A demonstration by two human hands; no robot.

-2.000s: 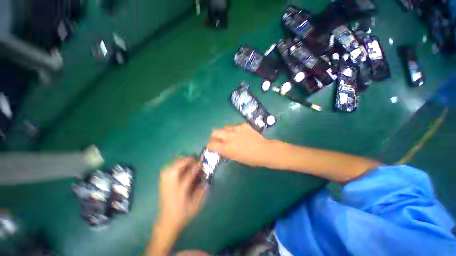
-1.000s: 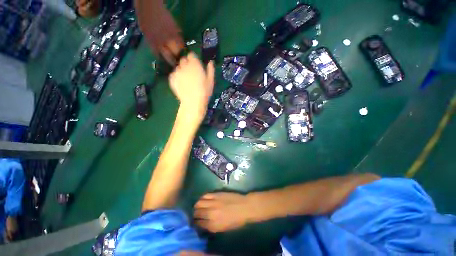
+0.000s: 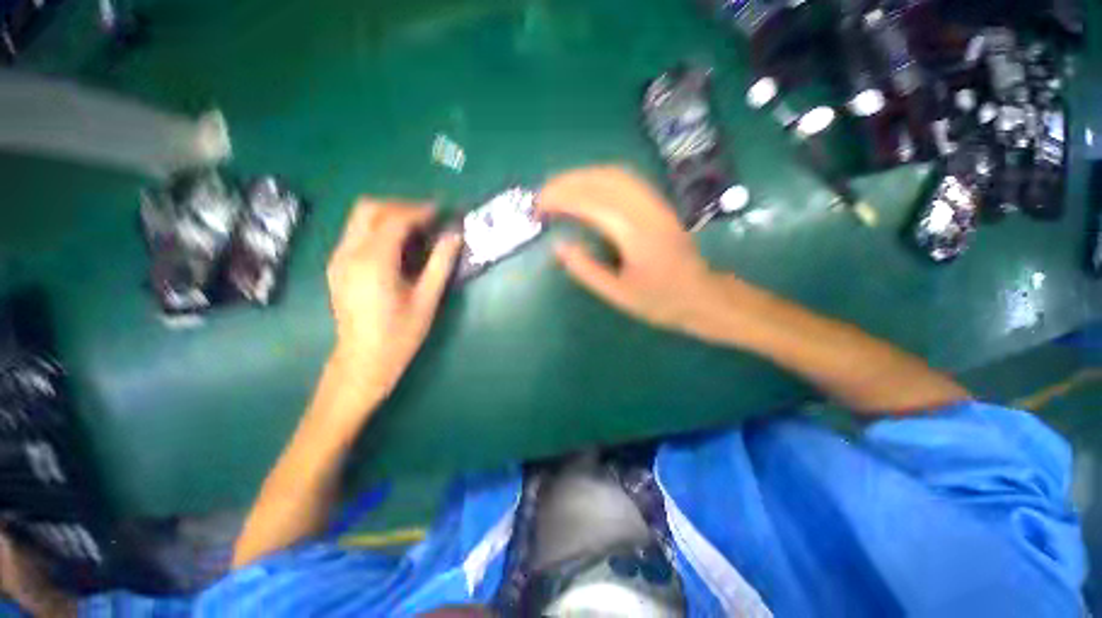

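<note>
A phone body (image 3: pixel 499 229) with a bright silvery-white face lies tilted between my two hands, its right end higher in the picture. My left hand (image 3: pixel 393 272) holds its left end between thumb and fingers. My right hand (image 3: pixel 628 248) is at its right end, fingertips at the edge and thumb apart below; blur hides whether it grips. Another open phone body (image 3: pixel 686 139) lies right of centre, with a white disc (image 3: pixel 734 199) at its lower end.
Phone bodies (image 3: pixel 260 242) stand side by side at left by a grey bracket (image 3: pixel 109 121). A heap of phone bodies (image 3: pixel 1021 109) lies upper right, near a thin pen-like tool (image 3: pixel 852 199). A small pale piece (image 3: pixel 447 152) lies beyond my hands. A black tray (image 3: pixel 42 447) is lower left.
My left hand has come back from the far side, near another person's hand, and now holds a phone body. My right hand has risen from the near table to that phone. The view has shifted left.
</note>
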